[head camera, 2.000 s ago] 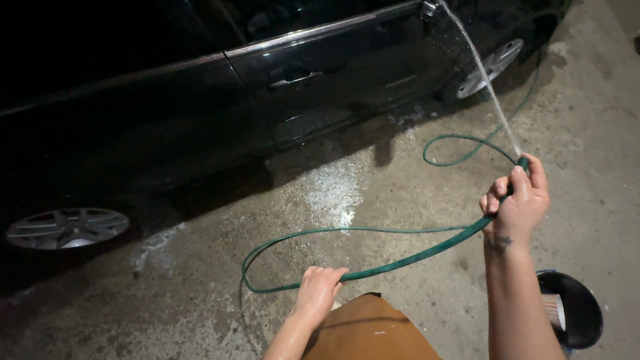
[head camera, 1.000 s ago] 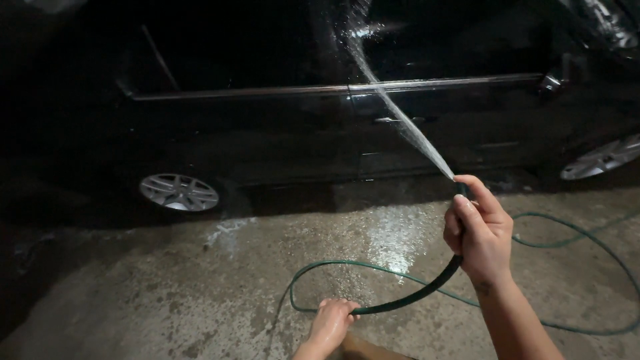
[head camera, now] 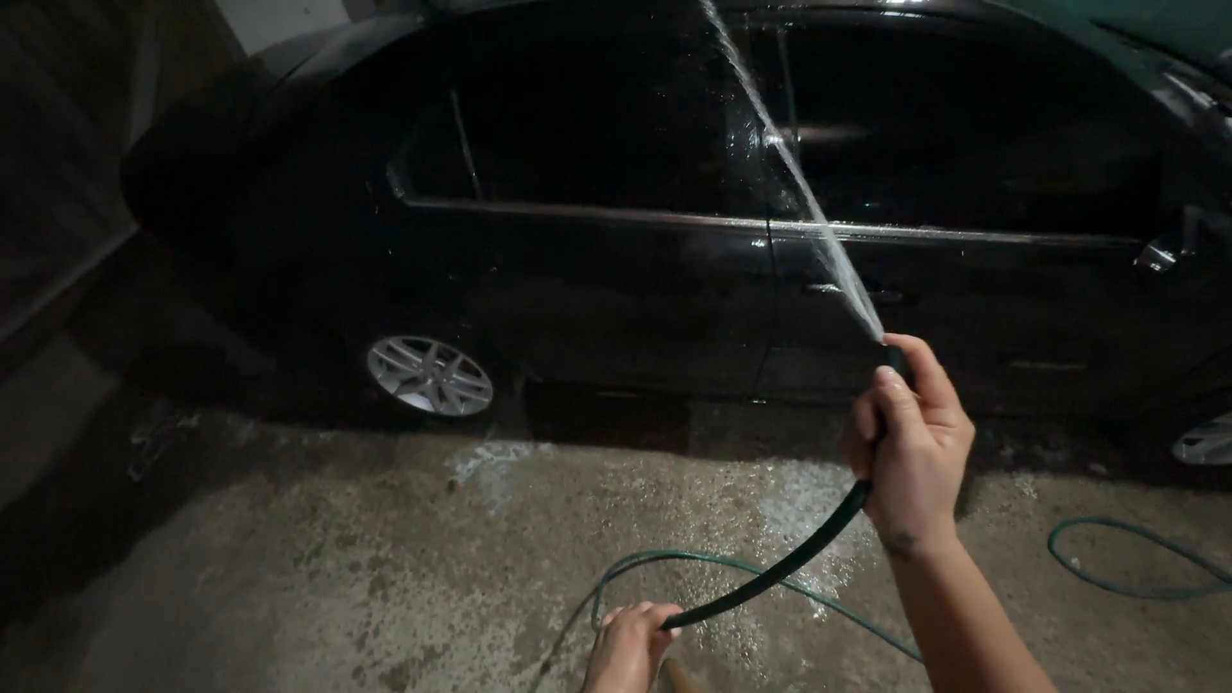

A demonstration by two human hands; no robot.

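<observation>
My right hand (head camera: 914, 433) grips a green garden hose (head camera: 784, 568) close to its outlet, with the index finger over the open end. A jet of water (head camera: 804, 192) leaves the end and runs up and to the left, across the windows of a black car (head camera: 597, 298). Lower down, my left hand (head camera: 630, 645) is closed around the same hose near the bottom edge of the view. Between the two hands the hose bends in a curve.
The car stands side-on, with a silver rear wheel (head camera: 430, 375) at left and part of a front wheel (head camera: 1205, 438) at right. Loops of hose (head camera: 1136, 582) lie on the wet concrete floor (head camera: 366, 568), which has patches of suds. A side mirror (head camera: 1158, 254) juts out at right.
The view has swung left and up, so more of the car's windows and roof show. The jet, at the front of the car two seconds ago, now crosses the windows near the middle. Both hands keep their hold.
</observation>
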